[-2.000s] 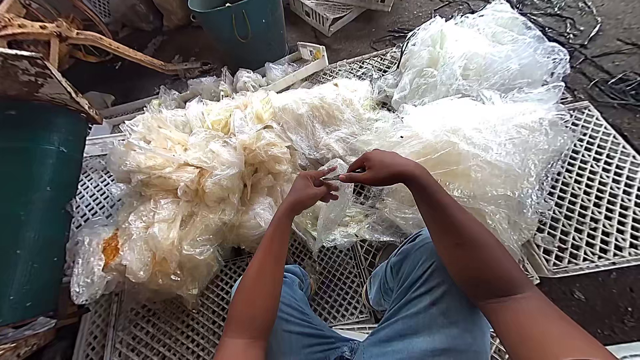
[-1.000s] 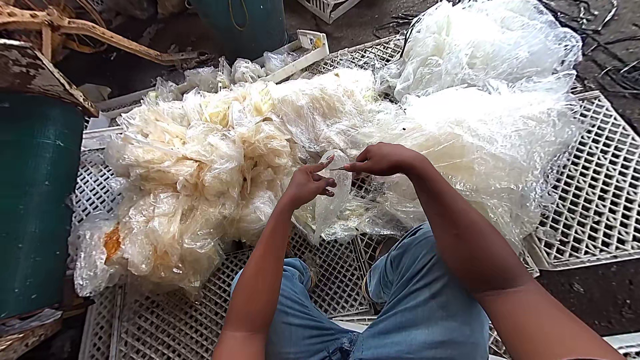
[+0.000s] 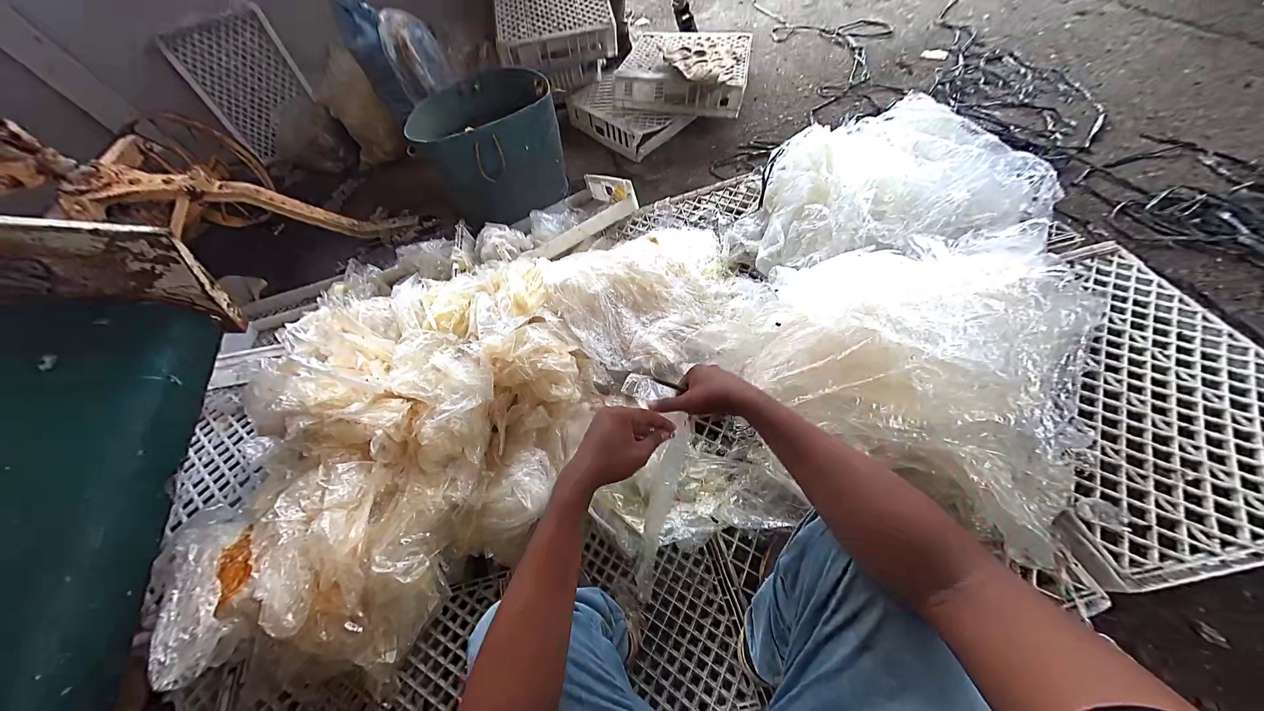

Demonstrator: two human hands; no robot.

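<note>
My left hand (image 3: pixel 624 444) grips a strip of clear plastic film (image 3: pixel 664 494) that hangs down between my knees. Close beside it, my right hand (image 3: pixel 703 390) is closed on a thin dark tool, likely a knife (image 3: pixel 647 378), its tip pointing left over the film. Left of my hands lies a heap of crumpled, yellowish plastic film (image 3: pixel 395 395), with an orange stain near its lower left end. To the right spreads a paler pile of clear plastic film (image 3: pixel 889 336), bright with glare. Both piles rest on white plastic lattice crates.
A large green bin (image 3: pixel 89 474) stands close at the left. Beyond the heap are a green bucket (image 3: pixel 509 148), stacked white crates (image 3: pixel 681 74) and a bare branch (image 3: pixel 247 202). Dark cords (image 3: pixel 1027 89) lie on the ground at the upper right. A lattice crate (image 3: pixel 1175 425) extends along the right.
My hands have come closer together, and the film strip hangs lower and narrower from them. The dark tool in my right hand shows more plainly. The view has tilted up.
</note>
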